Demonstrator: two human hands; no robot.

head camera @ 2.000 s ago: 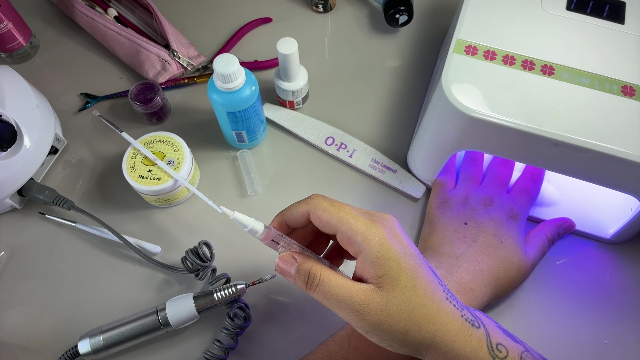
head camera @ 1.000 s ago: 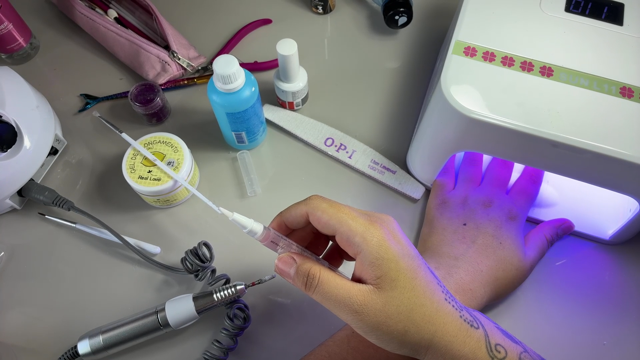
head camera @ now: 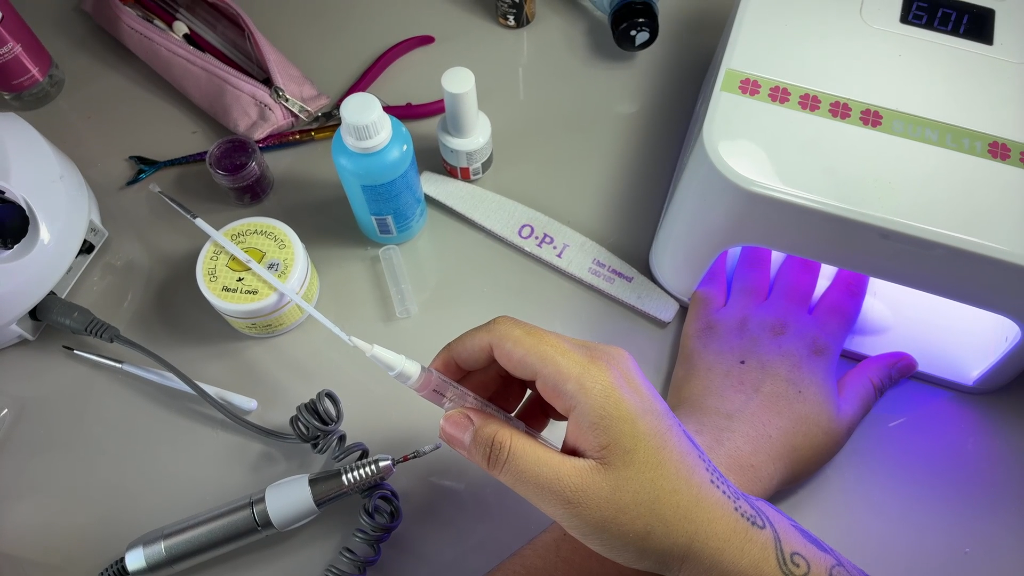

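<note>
My left hand (head camera: 768, 360) lies palm down, fingers spread inside the glowing opening of a white nail lamp (head camera: 808, 192), the fingertips hidden; its thumb rests at the opening's edge. My right hand (head camera: 552, 424) crosses over the left forearm and holds a clear pen-type applicator (head camera: 468, 400) with a white collar between thumb and fingers. The applicator's tip meets or overlaps the end of a thin white brush (head camera: 280, 284), which lies across a yellow-lidded gel jar (head camera: 256, 268). Above the right hand lies a clear plastic cap (head camera: 397, 282). An electric nail drill handpiece (head camera: 264, 504) lies left of it.
A nail file (head camera: 552, 244) reaches toward the lamp. Behind stand a blue bottle (head camera: 380, 180), a white-capped polish bottle (head camera: 464, 132) and a purple glitter jar (head camera: 240, 170). A pink zip case (head camera: 216, 72), coiled drill cord (head camera: 320, 424), second brush (head camera: 160, 380) and white machine (head camera: 40, 232) are at left.
The lamp's display looked dark in the earliest frame and shows lit digits now. Both hands, the applicator and the brush look unmoved.
</note>
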